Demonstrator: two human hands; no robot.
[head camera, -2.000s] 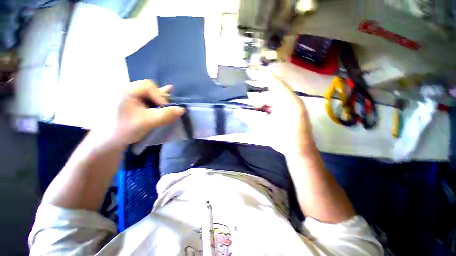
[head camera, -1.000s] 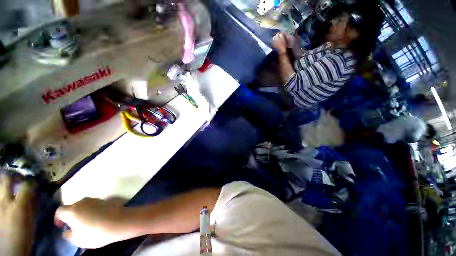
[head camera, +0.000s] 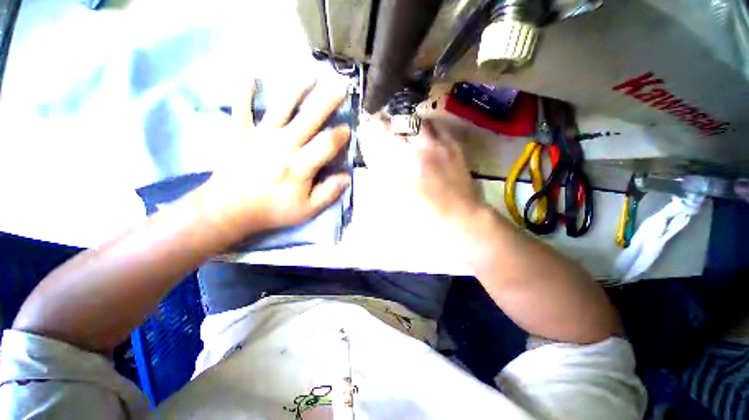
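Observation:
A garment panel (head camera: 283, 236), pale grey-blue with dark parts, lies on the white table under the sewing machine's needle area (head camera: 356, 82). My left hand (head camera: 287, 168) lies flat on it with fingers spread, fingertips close to the presser foot. My right hand (head camera: 439, 172) is just right of the needle area, by a small ribbed knob; its fingertips are overexposed and partly hidden, so I cannot tell if they hold cloth. The cloth's edge runs below the needle between my hands.
Right of my right hand lie yellow-handled scissors (head camera: 515, 184), dark-handled snips (head camera: 579, 215), a red pad (head camera: 493, 119) with a black box, a yellow-green tool (head camera: 627, 217) and a white rag (head camera: 665, 238). A blue basket (head camera: 168, 344) stands by my lap. A striped sleeve shows at bottom right.
The view has swung back from the right, where another person sat, to the machine. The panel earlier held up over the table's front edge now lies flat under my left hand.

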